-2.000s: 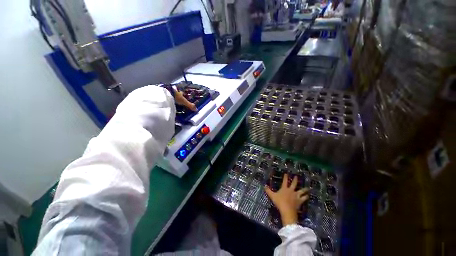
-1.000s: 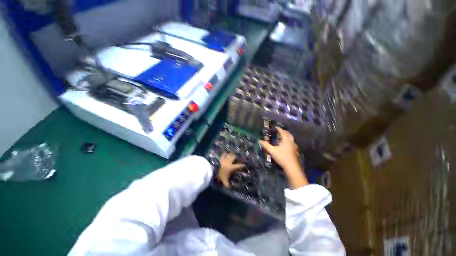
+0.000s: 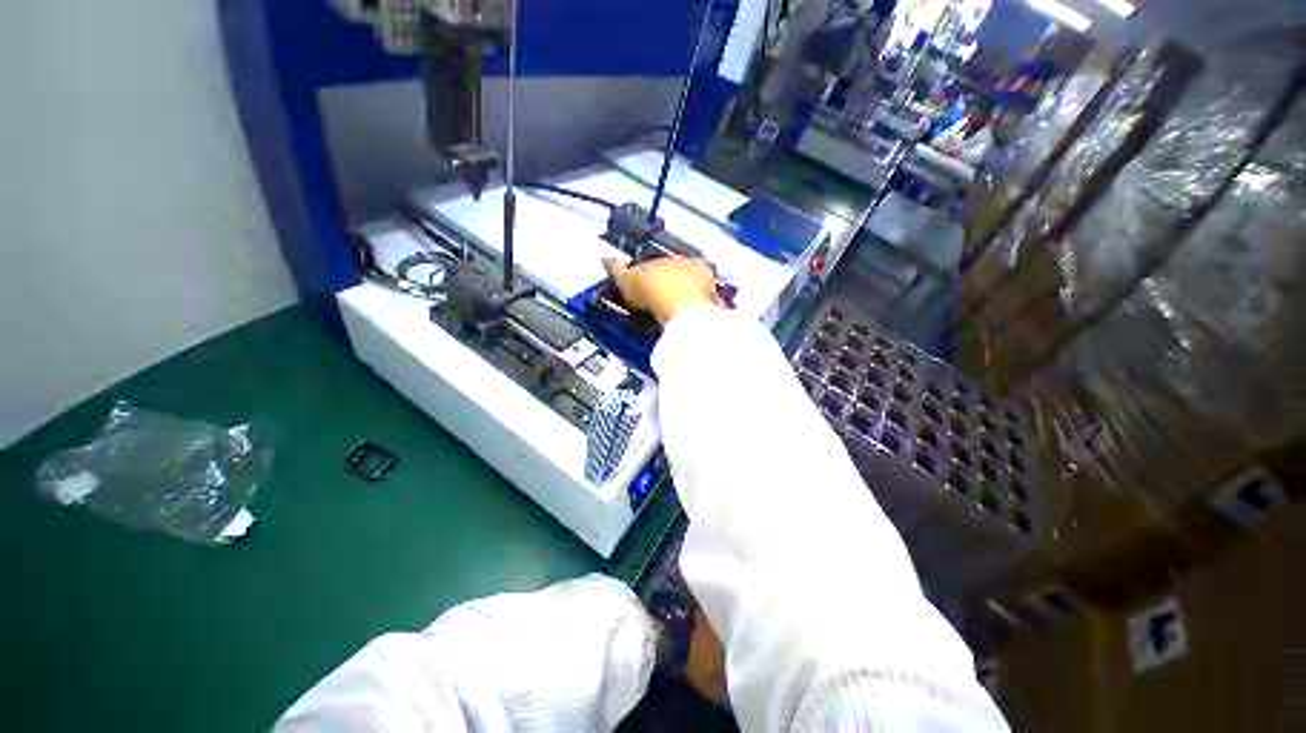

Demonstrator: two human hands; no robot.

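My right hand (image 3: 662,287) reaches over the machine and grips a dark fixture (image 3: 613,301), which rests on the blue machine plate (image 3: 630,341). My fingers and palm cover much of the fixture. My left hand (image 3: 705,662) is low at the centre, mostly hidden by the sleeves and in shadow; its fingers cannot be made out. Only a small dark, shiny part of the working tray (image 3: 665,584) shows between the sleeves.
A grey clamp mechanism (image 3: 494,308) and a striped strip bundle (image 3: 613,434) are on the machine base (image 3: 458,430). The machine head (image 3: 456,100) hangs above. A loose black housing (image 3: 373,460) and a crumpled bag (image 3: 165,473) lie on the green mat. Stacked trays (image 3: 917,415) and film-wrapped cartons (image 3: 1146,358) stand right.
My right hand has moved from the working tray up to the machine with the fixture. My left hand is now mostly hidden by the sleeves. The view has turned towards the machine.
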